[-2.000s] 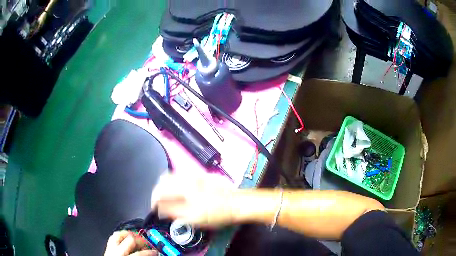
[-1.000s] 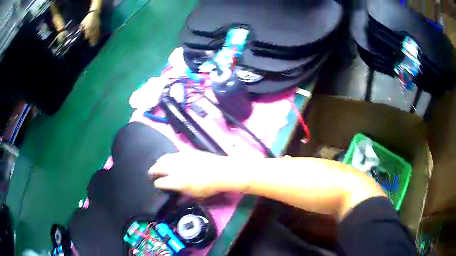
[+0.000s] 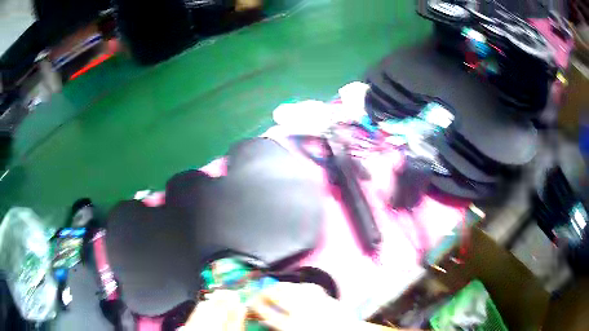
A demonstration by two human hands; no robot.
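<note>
A black lobed drum pad (image 3: 258, 197) lies on the pink mat in front of me. A green circuit board (image 3: 226, 273) shows at its near side, in the open unit. My left hand (image 3: 216, 313) and my right hand (image 3: 284, 304) are close together at the board, both blurred and cut off by the bottom edge. Their fingers overlap the board and hide part of it; I cannot tell whether they grip anything. The black electric screwdriver (image 3: 354, 203) lies on the mat to the right of the pad.
Stacked black pads (image 3: 426, 77) with boards stand beyond the screwdriver, a dark bottle (image 3: 410, 183) before them. A crumpled white cloth (image 3: 303, 115) lies at the mat's far edge. A clear bag (image 3: 29, 258) is at far left. A green basket (image 3: 471, 310) sits in a carton at lower right.
The view has swung left, so the bench things appear further right. My right hand has moved from above the pad down to the board, beside my left hand, which has come back into view.
</note>
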